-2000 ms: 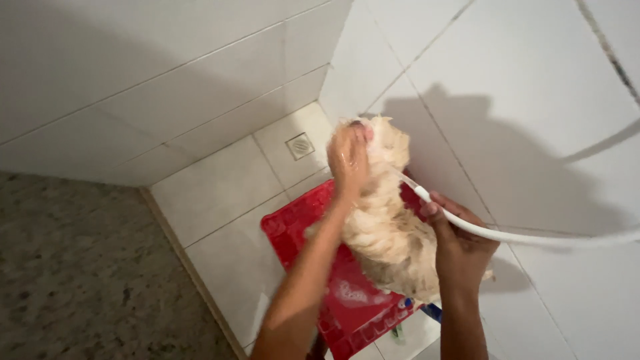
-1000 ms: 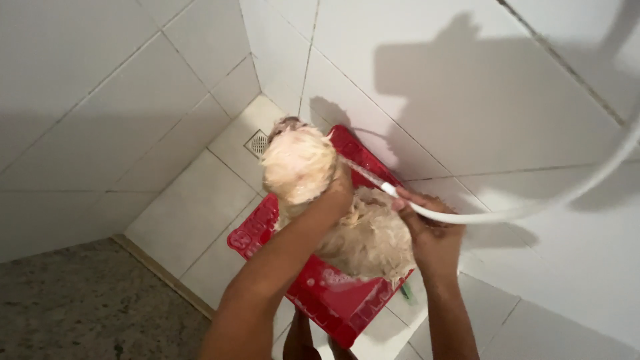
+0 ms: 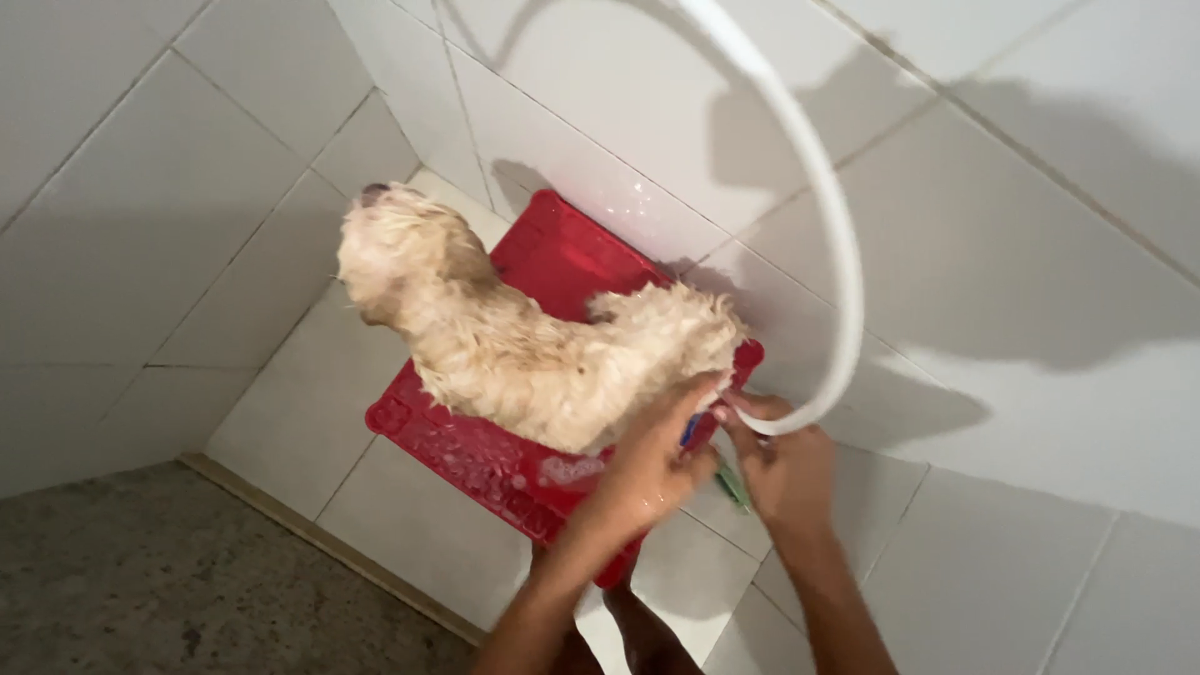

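A wet, cream-coloured dog stands on a red plastic tray or stool, its head at the left and its rump at the right. My left hand is at the dog's rump, with the fingers partly hidden against the fur; whether they grip anything is unclear. Close beside it, my right hand holds the end of a white hose near the rump. The hose loops up and over to the top of the view. Its tip is mostly hidden between the hands.
White tiled walls meet in a corner behind the dog. A green object lies by the red plastic's right edge. My legs are below it. A raised edge strip borders a speckled stone floor at lower left.
My left hand has left the dog's head and neck area and is now at its rump. My right hand has brought the hose end there too. The dog's head now points left.
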